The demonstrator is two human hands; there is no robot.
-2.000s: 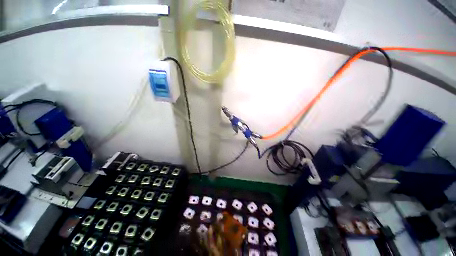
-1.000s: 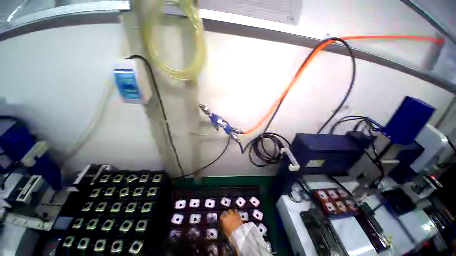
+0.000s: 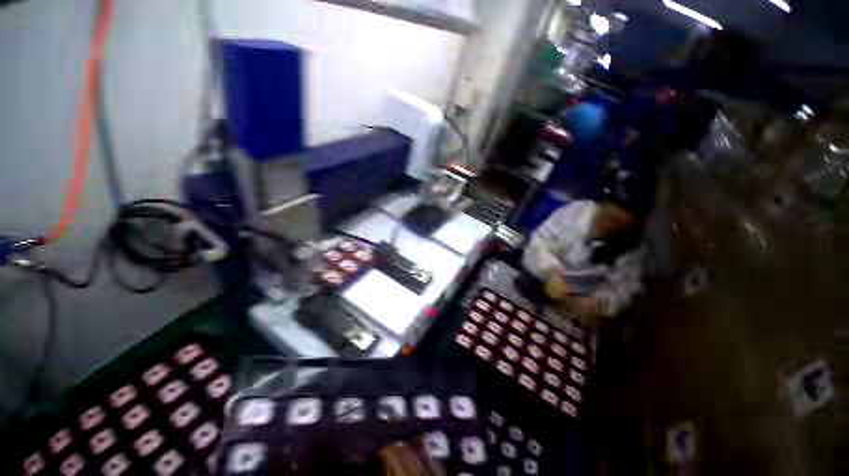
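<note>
A blurred tan shape, which looks like part of my right hand [image 3: 410, 460], shows at the bottom edge over a black parts tray [image 3: 358, 435]. It is cut off, so its fingers and anything in them cannot be made out. The tray holds rows of small square whitish parts [image 3: 303, 411] with dark centres. Another black tray with pinkish-white square parts [image 3: 135, 416] lies at the lower left. A reddish-brown fixture [image 3: 343, 260] with several whitish parts sits on the white machine bed [image 3: 386, 302]. My left hand is not in view.
The machine's blue upright box [image 3: 263, 98] stands behind the bed. Dark rails [image 3: 335, 323] flank the fixture. Another full tray [image 3: 521, 349] lies right of the machine, before a person in a white smock [image 3: 582, 251]. An orange hose [image 3: 86, 130] hangs at left.
The view has swung right, bringing the person and the side tray into sight. The left-hand tray and machine have left view. My right hand, clear on the tray before, is now a cut-off blur.
</note>
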